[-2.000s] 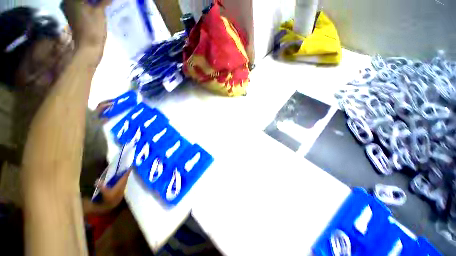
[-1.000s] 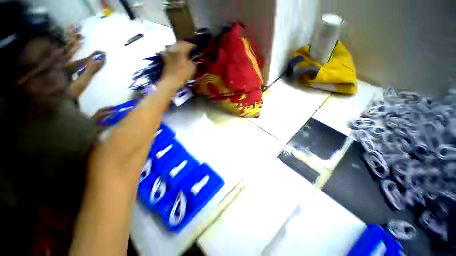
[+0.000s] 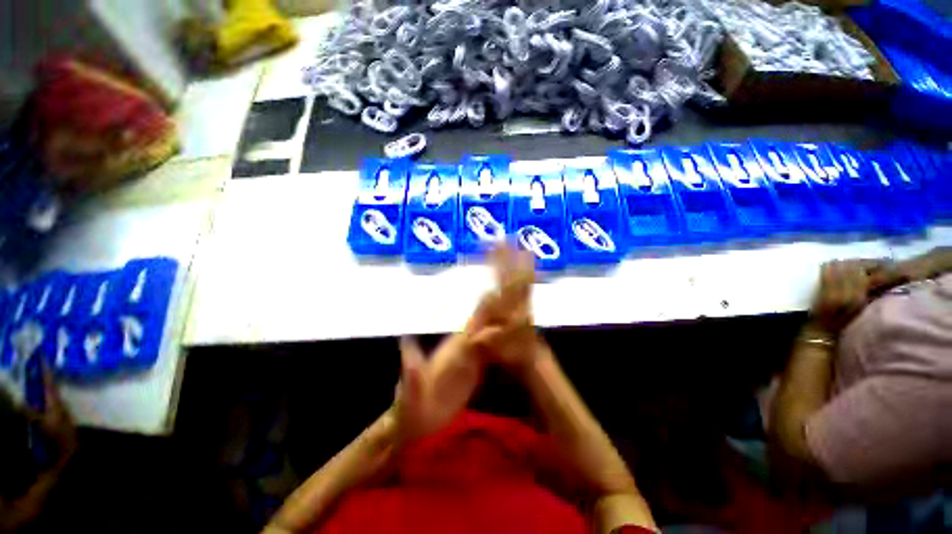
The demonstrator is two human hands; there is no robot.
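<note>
My left hand and my right hand meet in front of the table edge, blurred and touching. The left thumb stands apart; no object shows in either hand. A row of blue trays lies along the table, each clearly seen one with a white plug part in its upper recess. Several trays at the row's left end also hold a coiled white cable in the lower pocket. Trays further right have empty lower pockets. My fingertips are just below the tray row.
A large cable pile lies behind the trays, with one loose coil before it. A carton of white parts stands back right. Filled blue trays lie on the left table, near another person's hand. A person in pink sits at right.
The view has swung right from the left table to the tray row and cable pile. Both my hands are now in view, together. The raised arm seen earlier is gone from view.
</note>
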